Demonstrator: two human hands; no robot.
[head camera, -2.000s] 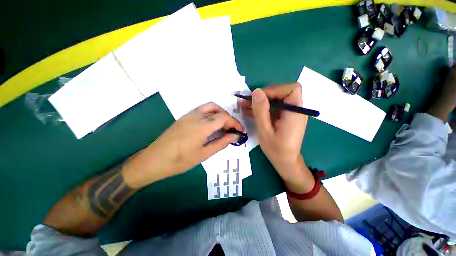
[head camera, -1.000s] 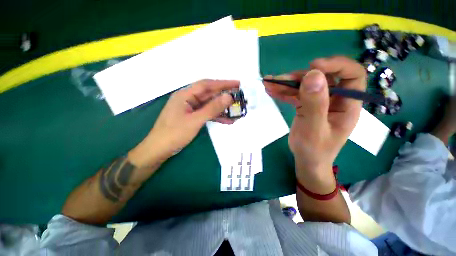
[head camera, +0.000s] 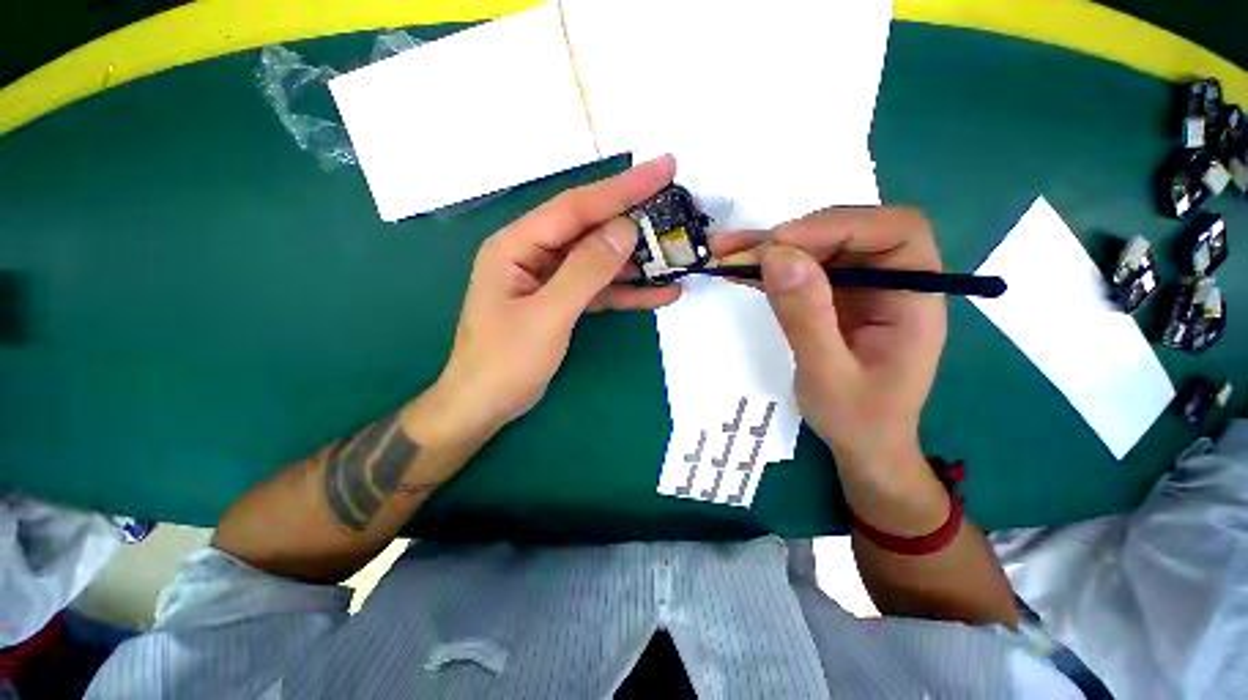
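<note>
My left hand (head camera: 527, 294) holds a black watch housing (head camera: 671, 233) between thumb and fingers, its open side with silvery and yellowish parts facing up. My right hand (head camera: 862, 321) holds slim black tweezers (head camera: 903, 280) like a pen. Their tips reach the housing's lower edge; whether they hold a piece is too small to tell. A white backing sheet (head camera: 719, 472) with rows of small grey adhesive pieces lies below the hands on other white sheets (head camera: 746, 82).
Several waiting units (head camera: 1191, 317) stand at the right beside a separate white sheet (head camera: 1081, 328). A crumpled clear bag (head camera: 294, 103) lies by the upper left white stack (head camera: 472, 116). Another person's sleeve (head camera: 1163, 520) is at the lower right. A yellow edge (head camera: 205, 55) curves across the top.
The left hand has turned the housing open side up and keeps hold of it. The tweezers have moved from the sheet to the housing. The camera view has shifted.
</note>
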